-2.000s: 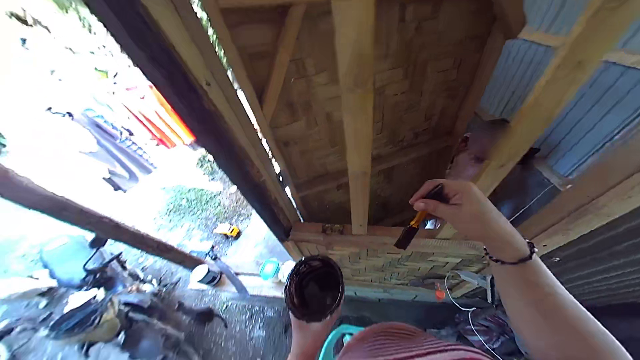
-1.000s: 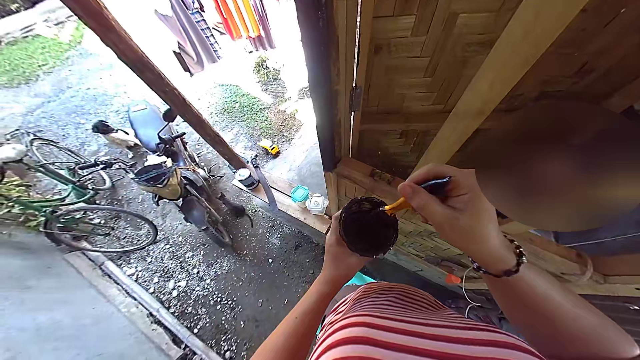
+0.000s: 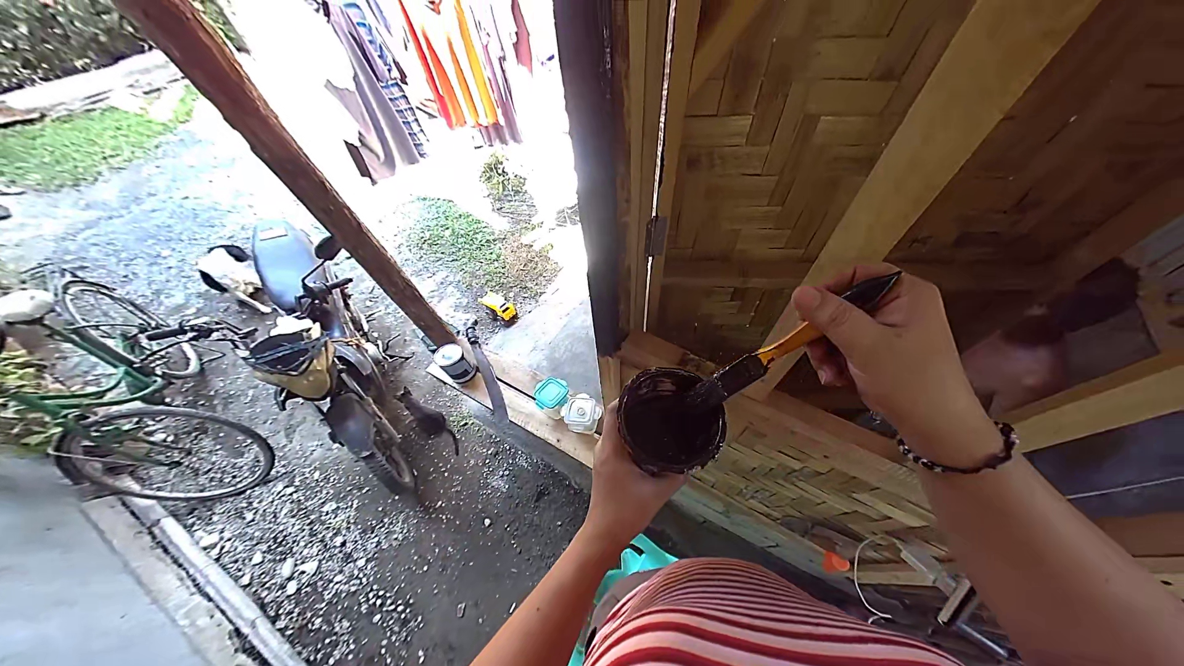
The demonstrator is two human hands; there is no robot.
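My left hand holds a round, dark-coated can from below and its left side, with dark liquid inside. In my right hand is a paintbrush with an orange and black handle. The brush's dark bristles lie at the can's upper right rim, and their tip is over the opening. Behind both hands stands a woven bamboo wall panel with wooden framing. A pale wooden beam runs diagonally past my right hand.
A ledge at left holds a lidded tin and small containers. Beyond are a slanted post, a motorcycle, a green bicycle, a small dark animal and a yellow toy truck. Another person is partly visible at right.
Two seconds ago the brush was held away from the can, near the wall frame; a second ago it was at the can's rim, where it is now. The view has swung left.
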